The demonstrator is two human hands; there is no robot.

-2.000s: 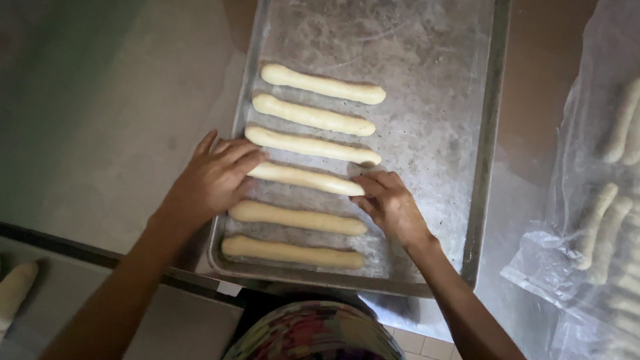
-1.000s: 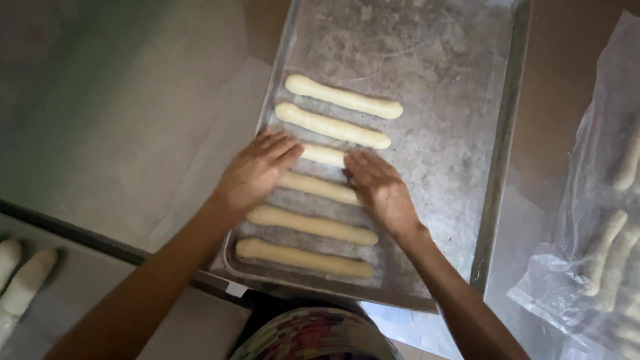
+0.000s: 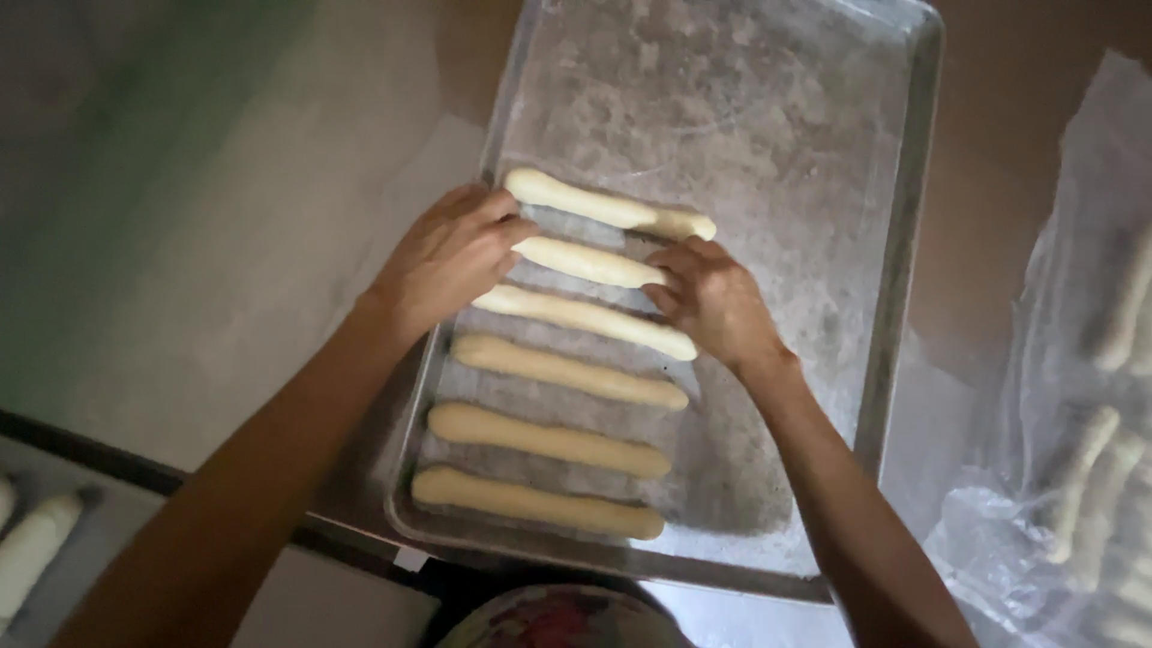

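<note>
Several dough sticks lie roughly parallel in a column on a metal baking tray [image 3: 774, 297]. The second dough stick from the far end [image 3: 589, 261] has an end in the fingers of each hand: my left hand [image 3: 463, 247] at its left end, my right hand [image 3: 715, 292] at its right end. Beyond it is the farthest dough stick [image 3: 607, 202], close to the fingertips of my right hand. Nearer to me, another pale dough stick [image 3: 585, 319] passes just under both hands. Three slightly darker ones follow, the nearest dough stick [image 3: 540, 504] lying by the tray's near edge.
At the right, more dough pieces [image 3: 1080, 486] lie on or under clear plastic sheeting [image 3: 1035, 387]. Further dough pieces [image 3: 36, 549] rest at the lower left, past a dark edge [image 3: 90, 450]. The tray's raised rim [image 3: 900, 270] runs along its right side.
Both hands have moved up the column, from the fourth dough stick from the far end, to the third, and now to the second.
</note>
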